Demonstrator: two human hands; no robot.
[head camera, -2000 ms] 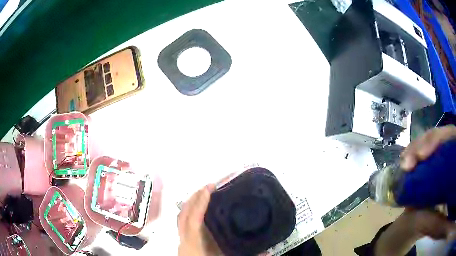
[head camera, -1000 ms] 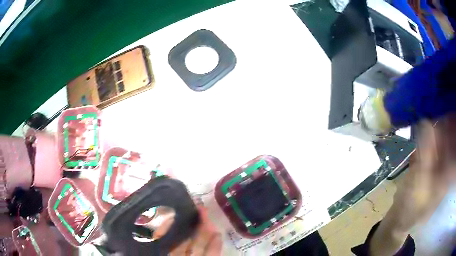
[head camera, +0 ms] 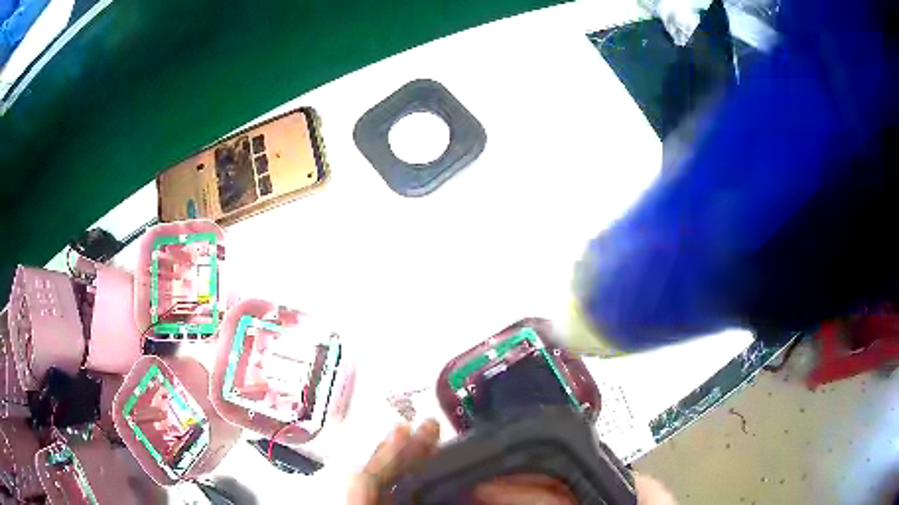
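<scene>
A pink housing (head camera: 453, 385) with a green strip frame and a black square fan (head camera: 522, 380) inside lies open end up at the near middle. My left hand (head camera: 394, 459) holds the left side of a black cover ring (head camera: 522, 444), tilted over the housing's near part; skin shows through its hole. My right hand (head camera: 653, 490), mostly cut off by the bottom edge, is at the ring's right side. A large blurred blue screwdriver (head camera: 680, 256) with a pale nose hangs over the right side; no hand shows on it.
Open pink housings (head camera: 281, 375) and dark fans (head camera: 64, 395) crowd the left. A lit smartphone (head camera: 246, 168) and another black ring (head camera: 370, 138) lie at the far side, beside a green belt (head camera: 197, 79). A clear bag (head camera: 685, 20) is at upper right. A red object (head camera: 853, 350) is at right.
The black ring in my left hand has moved right, from over the left housings to the fan housing. The screwdriver has come left and nearer, covering the feeder. My right hand has moved down and left.
</scene>
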